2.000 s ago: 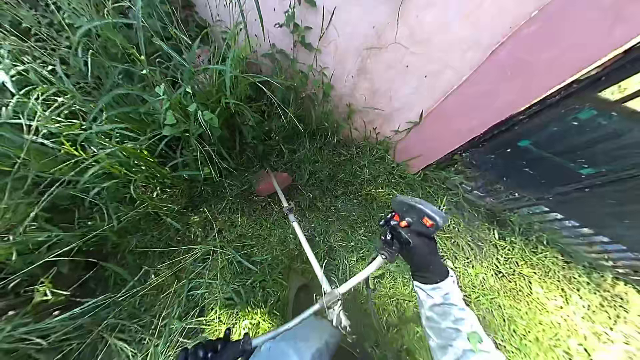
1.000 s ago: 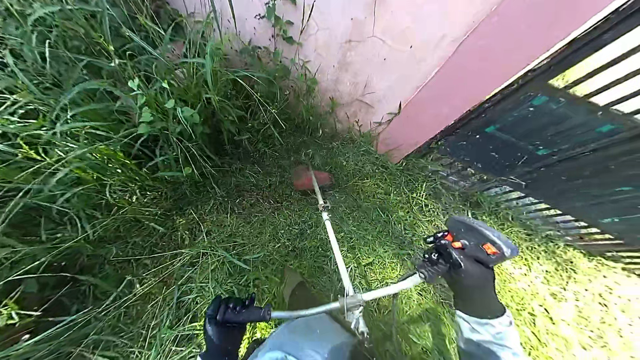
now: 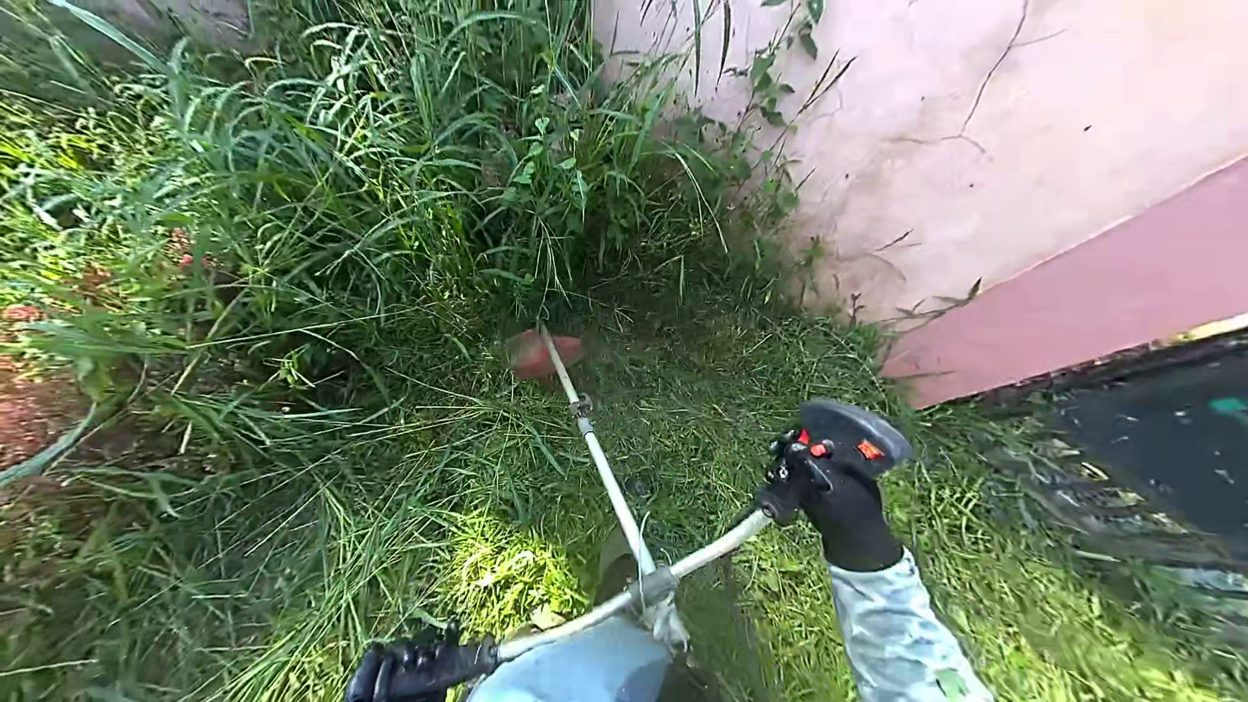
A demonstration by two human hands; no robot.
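A brush cutter's long pale shaft (image 3: 612, 483) runs from my body up to a red guard (image 3: 544, 353) low in the grass, at the foot of tall weeds. Its bent handlebar (image 3: 721, 546) crosses the shaft near my legs. In a black glove, my right hand (image 3: 840, 502) is closed around the right grip, which has a dark housing (image 3: 853, 434) and orange-red switches. My left hand (image 3: 405, 671), also black-gloved, grips the left end of the bar at the bottom edge. The cutting head under the guard is hidden.
Tall green grass and weeds (image 3: 390, 185) stand at the left and ahead. A pink wall (image 3: 926, 127) rises at the upper right, with thin stems against it. A dark gate panel (image 3: 1170, 439) stands at the right. Short, cut-looking grass (image 3: 702, 419) covers the ground near the wall.
The view has shifted left since a second ago. The guard has swung left toward the tall weeds. Both hands remain on the handlebar.
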